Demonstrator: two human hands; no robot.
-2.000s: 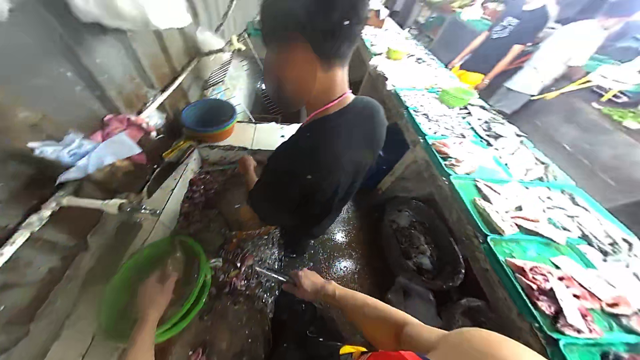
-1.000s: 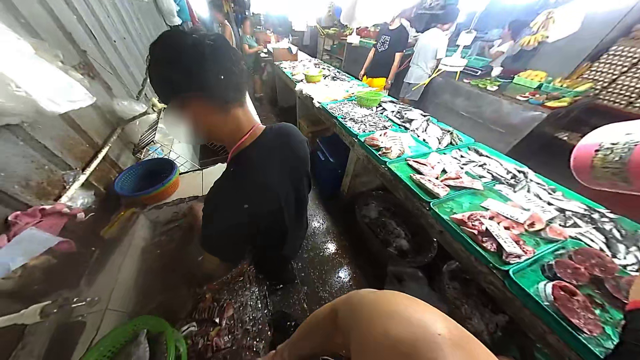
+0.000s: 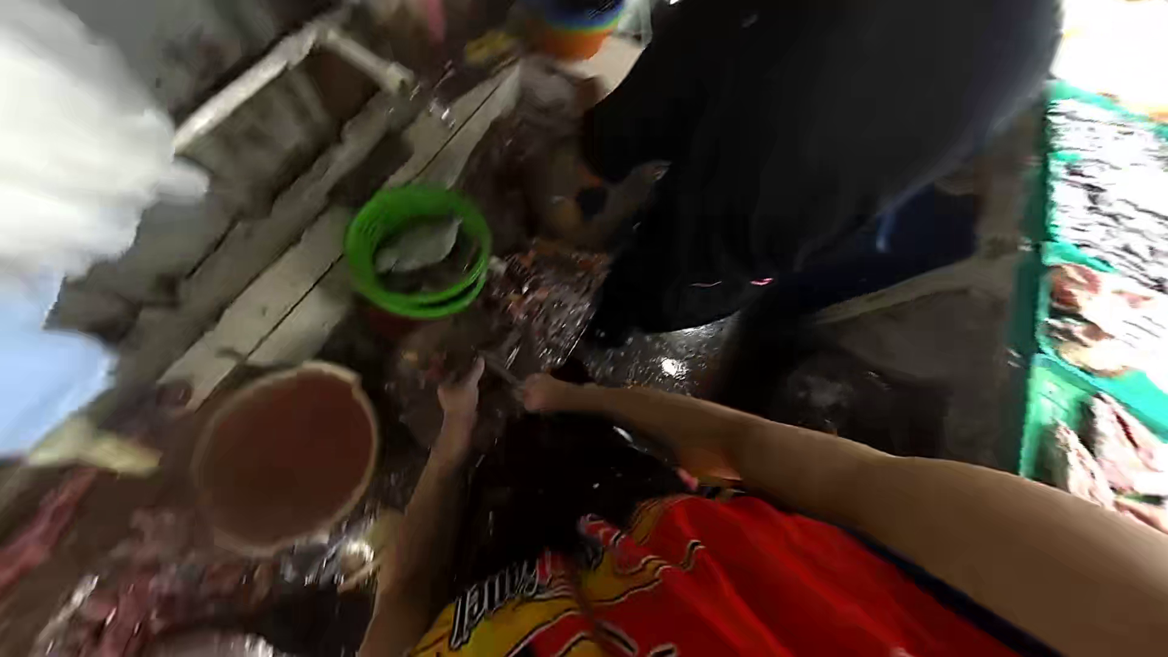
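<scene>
My right hand (image 3: 545,393) is closed around the handle end of a knife (image 3: 502,370), whose narrow blade points up and left. Close by on the left, my left hand (image 3: 461,392) reaches to the wet, dark work surface; blur hides whether its fingers hold anything. Above both hands stands a green plastic basket (image 3: 359,254) with a pale piece, perhaps fish (image 3: 420,245), inside. Reddish scraps (image 3: 547,297) lie on the surface right of the basket.
A round basin of reddish-brown liquid (image 3: 287,456) is at lower left. A person in black (image 3: 803,137) stands close ahead. Tiled ledge (image 3: 274,306) and pipe (image 3: 246,87) run along the left. Green fish trays (image 3: 1049,401) line the right.
The view has swung down sharply. Two seconds ago my left hand was in the green basket; now it is below it, beside the knife.
</scene>
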